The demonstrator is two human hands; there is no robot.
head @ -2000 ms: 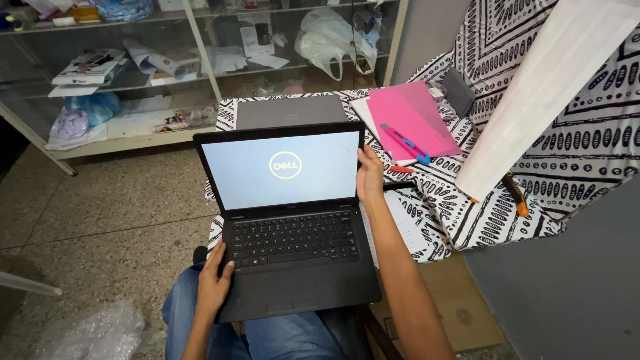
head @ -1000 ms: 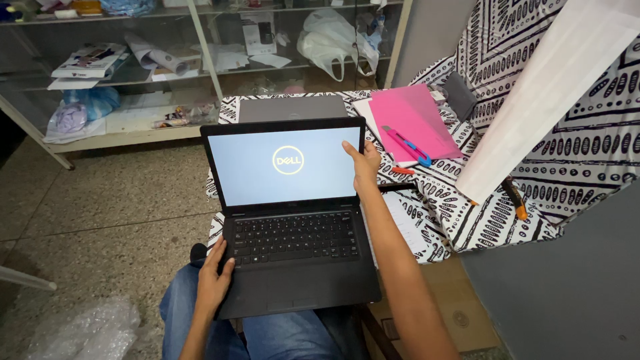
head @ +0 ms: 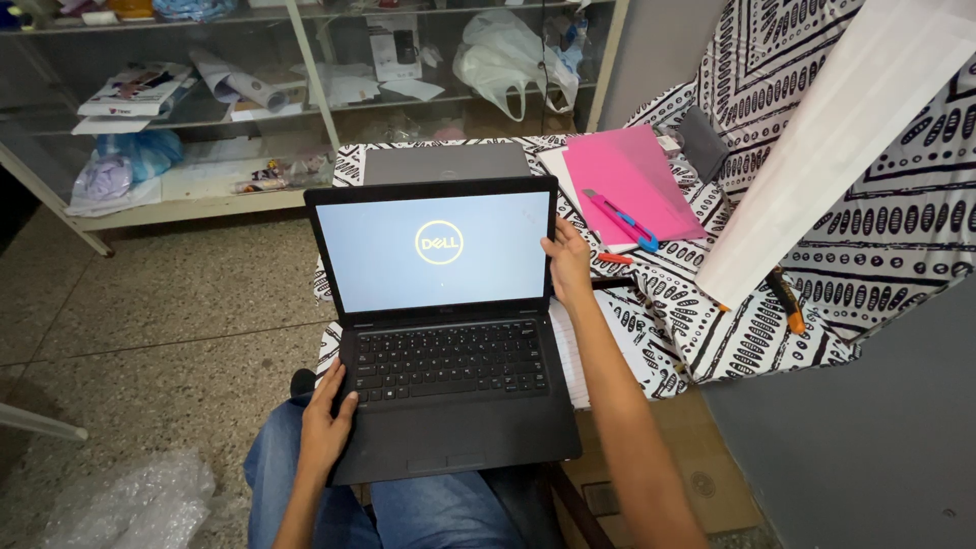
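A black Dell laptop [head: 457,427] rests across my lap with its lid raised. Its lit screen [head: 435,278] shows the maker's round logo on a pale ground. My left hand [head: 326,423] grips the left edge of the base beside the keyboard, thumb on top. At the right edge of the screen is my right hand [head: 570,259], its thumb on the front of the bezel and the fingers behind. Behind the lid, a closed grey laptop [head: 446,162] lies on the table. A pink and blue box cutter [head: 621,219] lies on a pink sheet [head: 633,175].
A patterned cloth covers the table [head: 732,343]. A large white paper roll [head: 823,168] leans at the right, near a black and orange cutter [head: 785,301]. Glass-fronted shelves [head: 191,206] stand behind. Bubble wrap [head: 133,503] lies on the floor at left, a cardboard box [head: 686,465] below the table.
My right hand's thumb, raised off the screen's upper right edge one second ago, now rests on the bezel with the hand a little lower. My left hand stays on the base.
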